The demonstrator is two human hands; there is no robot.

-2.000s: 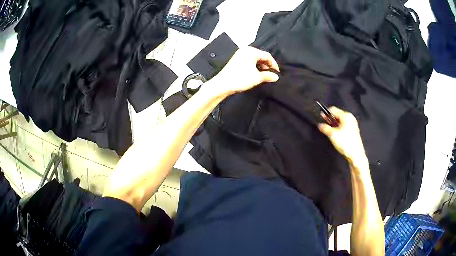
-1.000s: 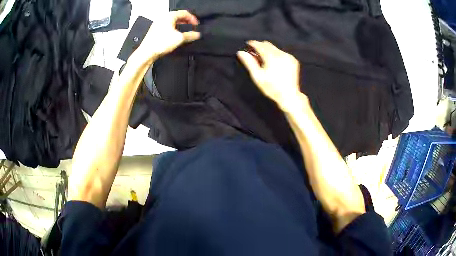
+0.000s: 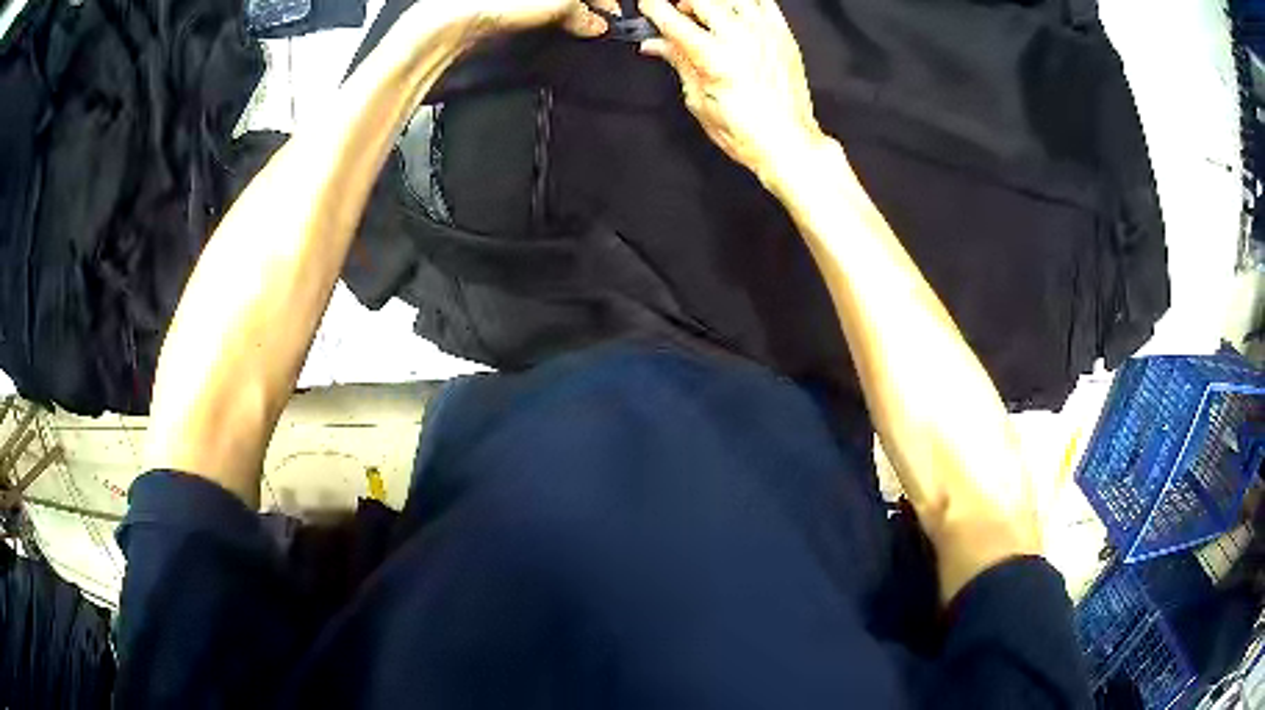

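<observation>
A black garment (image 3: 902, 180) lies spread on the white table before me, with a narrow seam or strip left of its middle. My left hand (image 3: 555, 17) is at the top edge of the picture, partly cut off, its fingertips pinching the black cloth. My right hand (image 3: 735, 76) is close beside it, fingertips almost meeting the left ones. A small dark, slightly shiny piece, seemingly the thread snips (image 3: 633, 27), shows between the fingertips, mostly hidden by the right fingers. Any thread is too small to see.
A second black garment pile (image 3: 104, 180) lies at the left. The lower end of a phone (image 3: 279, 13) shows at the top left. A blue plastic crate (image 3: 1158, 444) stands at the lower right, below the tabletop. My dark blue clothing fills the lower middle.
The view has shifted. Both hands have moved up the picture, and the right hand has moved left until it is beside the left. The snips, plain two seconds ago, are now mostly hidden.
</observation>
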